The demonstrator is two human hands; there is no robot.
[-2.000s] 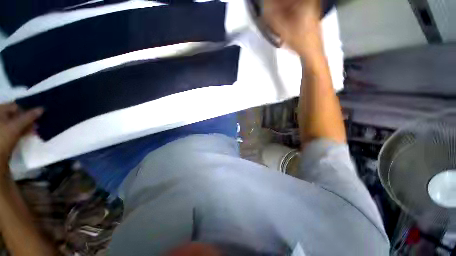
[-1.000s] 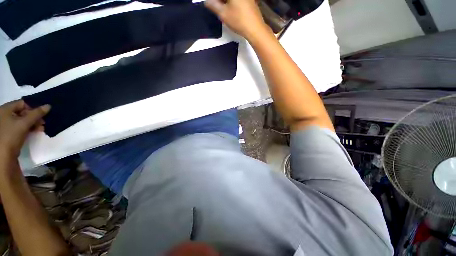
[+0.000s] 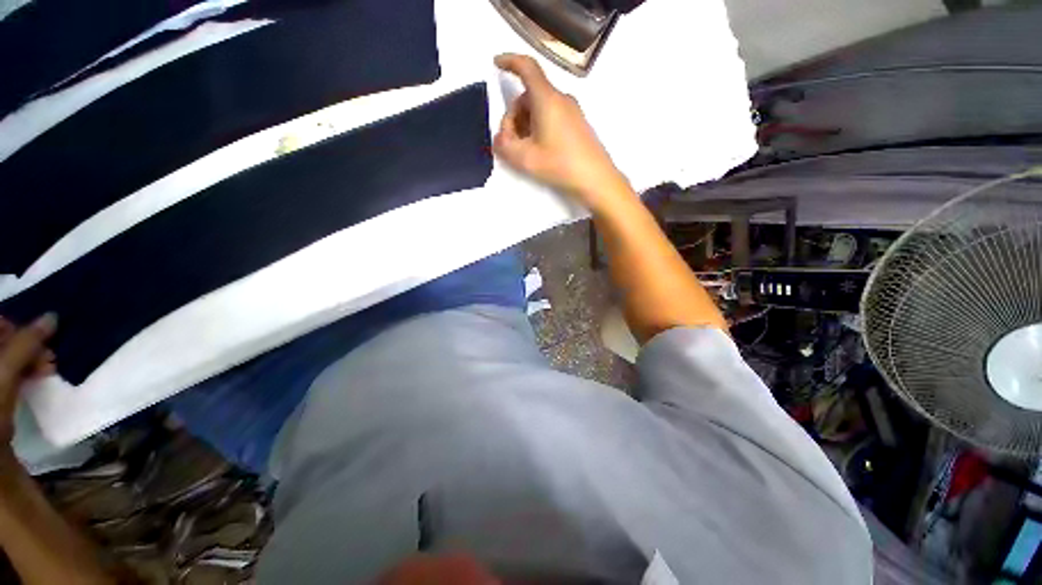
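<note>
A long dark fabric strip (image 3: 274,217) lies slightly curved near the front edge of the white cloth-covered table (image 3: 674,109). My left hand (image 3: 25,354), cut off by the left picture edge, pinches the strip's left end. My right hand (image 3: 548,135) is just beside the strip's right end, with thumb and forefinger apart and nothing seen in it; any touch with the strip's edge is unclear. A second dark strip (image 3: 229,97) lies behind it. The iron (image 3: 566,29) sits at the top, partly cut off.
A standing fan (image 3: 960,309) is at the right, beside a dark device with small lights (image 3: 800,289). Heaps of brown cut pieces (image 3: 171,503) lie on the floor at lower left. Grey cloth-like surfaces (image 3: 903,126) are beyond the table's right edge.
My right hand has left the second strip and come down to the near strip's right end. The view has shifted, and more of the iron shows. My left hand remains at the left end.
</note>
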